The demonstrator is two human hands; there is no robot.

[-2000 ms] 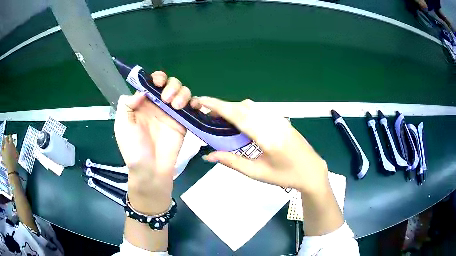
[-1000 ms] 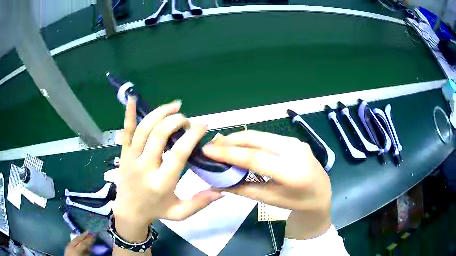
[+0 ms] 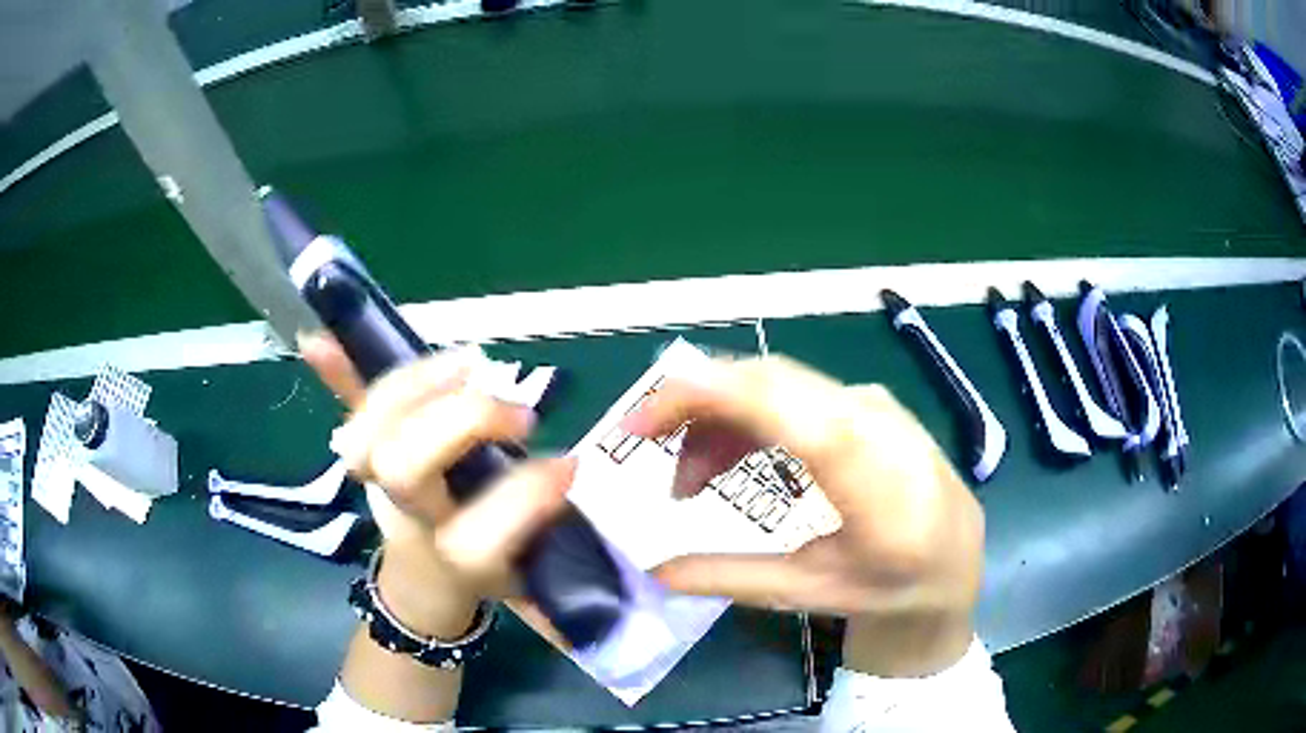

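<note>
My left hand (image 3: 444,465) is wrapped around the middle of a black and white-lilac pen unit (image 3: 358,318). The unit's dark nose points up and left and its rounded butt points down and right. The unit is held above the bench and is blurred. My right hand (image 3: 888,501) is beside the butt, with thumb and fingers curved apart and nothing visible between them. Its thumb tip is close to the butt; whether they touch is unclear. The label sheet (image 3: 745,494), with black-outlined stickers, lies below and behind my right hand.
Two pen units (image 3: 287,518) lie left of my left wrist. Several more (image 3: 1053,380) lie at the right. A white bottle (image 3: 132,447) stands at the left among printed sheets. The belt's pale rail (image 3: 645,301) and an upright post (image 3: 201,172) are beyond. A person's arm shows at lower left.
My right hand has come off the butt and its fingers have spread. The pen unit has tilted steeper. The other person's hand and the pen unit by it at lower left are gone.
</note>
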